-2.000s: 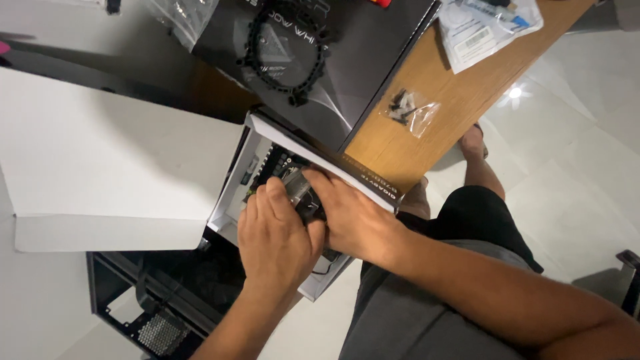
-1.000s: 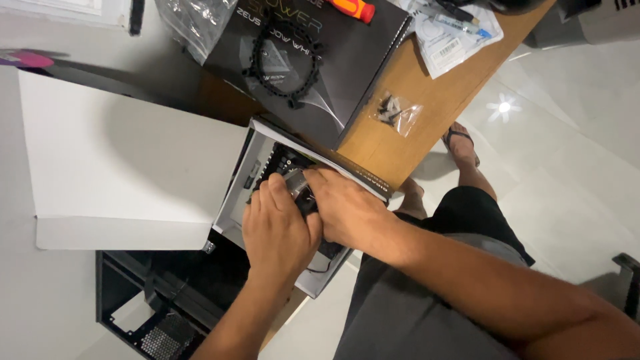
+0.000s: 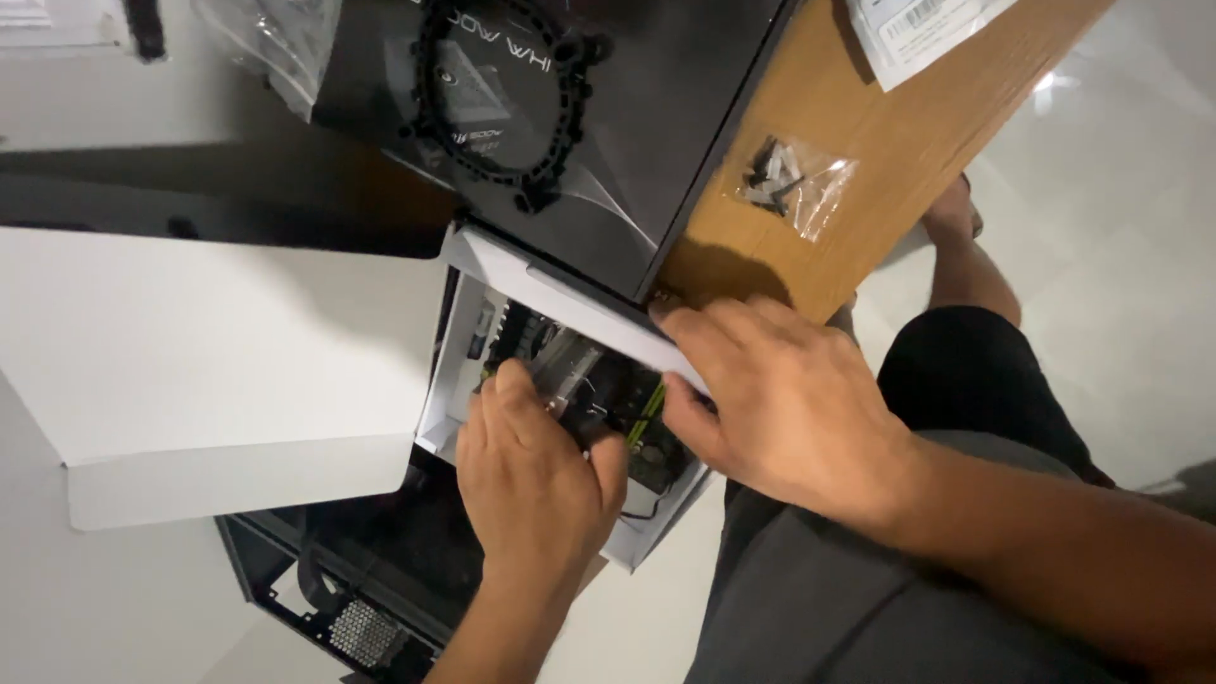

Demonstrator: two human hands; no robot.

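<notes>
A computer motherboard [image 3: 655,456] lies inside an open white-lined cardboard box [image 3: 570,309]. My left hand [image 3: 537,456] is over the board, its fingers and thumb around a dark part with a shiny metallic top [image 3: 570,370], which looks like a CPU cooler; the fingertips are partly hidden. My right hand [image 3: 788,399] grips the near right wall of the box, thumb inside and fingers over the outer side. The box's large white lid [image 3: 218,361] is folded out to the left.
A black box [image 3: 655,123] with a black plastic mounting ring [image 3: 575,95] on it stands behind. On the wooden table [image 3: 902,142] lie a small bag of screws or fasteners [image 3: 784,180] and a labelled packet [image 3: 902,38]. A black computer case [image 3: 351,589] is below left.
My right hand has left the metallic-topped part beside my left hand and moved right onto the box wall. My left hand has stayed at the part.
</notes>
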